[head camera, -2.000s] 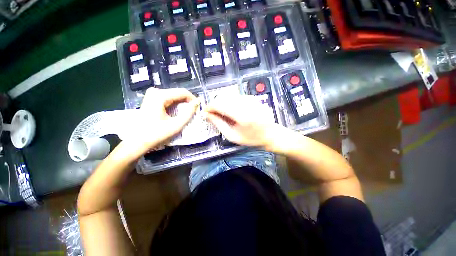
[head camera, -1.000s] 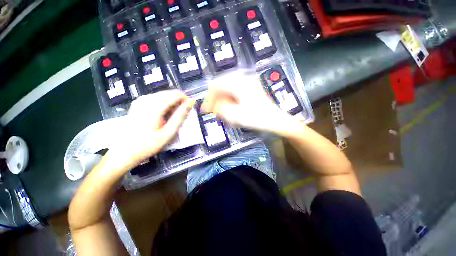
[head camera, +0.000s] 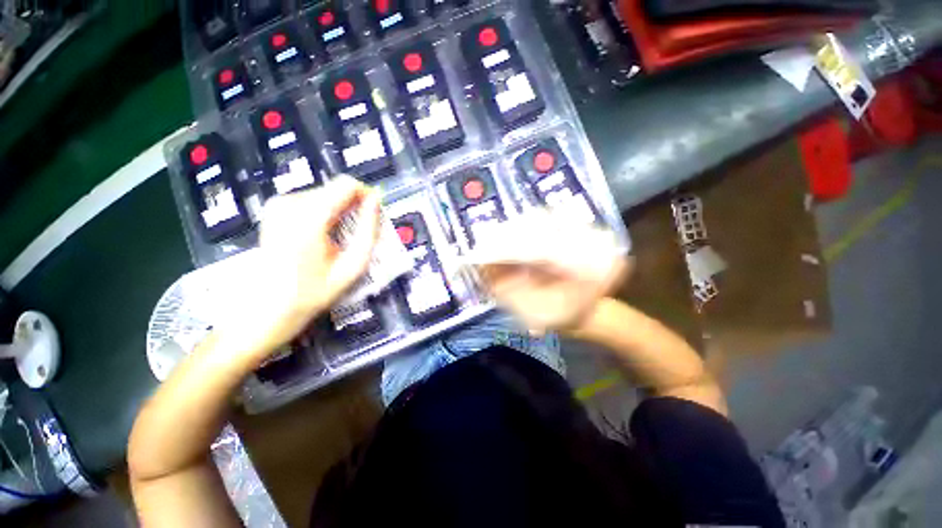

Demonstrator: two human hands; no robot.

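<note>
A clear blister tray [head camera: 413, 171] holds black devices with red round spots and white labels in two rows of pockets. My left hand [head camera: 315, 248] holds a white label strip [head camera: 212, 292] over the tray's lower left; the strip curls out to the left of my wrist. My right hand [head camera: 547, 270] is blurred over the lower right pockets, apart from my left hand; whether its fingers hold anything cannot be told. A device [head camera: 425, 281] between my hands shows its red spot and white label.
More filled trays [head camera: 310, 41] lie behind. Black trays on red trays [head camera: 661, 41] stand at upper right. A yellow-and-white card [head camera: 845, 77] hangs at the right bench edge. A round white object [head camera: 36, 349] is far left. Brown cardboard [head camera: 759, 258] lies below the bench.
The view has shifted, so the tray sits further left and lower. My right hand has moved away from my left hand to the right, uncovering the lower middle devices.
</note>
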